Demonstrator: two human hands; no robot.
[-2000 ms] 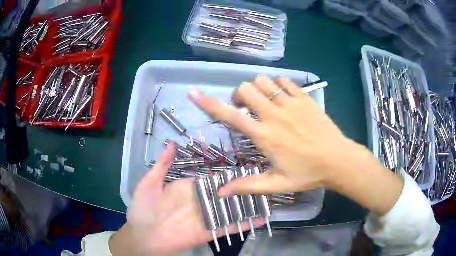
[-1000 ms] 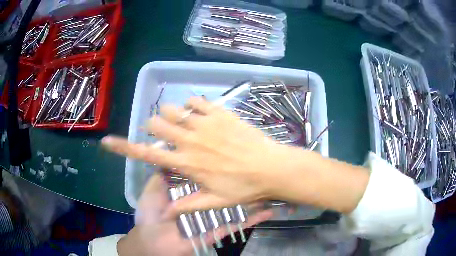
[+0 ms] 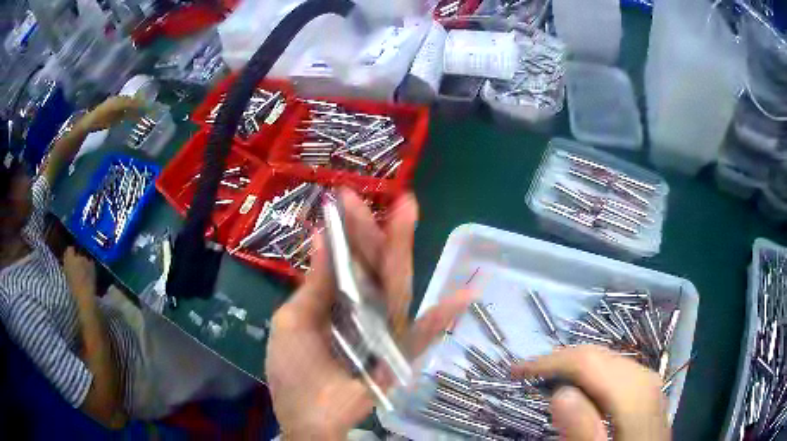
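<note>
My left hand (image 3: 324,344) is raised left of the white tray (image 3: 574,256) and holds several silver cylinders (image 3: 367,323) in its fingers and palm; they are blurred. My right hand (image 3: 608,388) is over the tray's lower right part, fingers curled, cut off by the bottom edge; whether it holds anything is unclear. Loose cylinders with thin leads (image 3: 500,392) lie heaped in the tray. A clear box (image 3: 537,191) with cylinders in rows stands beyond the tray.
A red divided bin (image 3: 418,142) of metal parts stands behind my left hand, with a black curved arm (image 3: 211,181) across it. A blue bin (image 3: 142,177) and a person in a striped sleeve (image 3: 43,310) are at the left. A side tray (image 3: 764,344) of cylinders is at the right.
The view has swung left, showing the other person and blue bin. My left hand is raised with the cylinders tilted. My right hand has parted from it and is over the tray.
</note>
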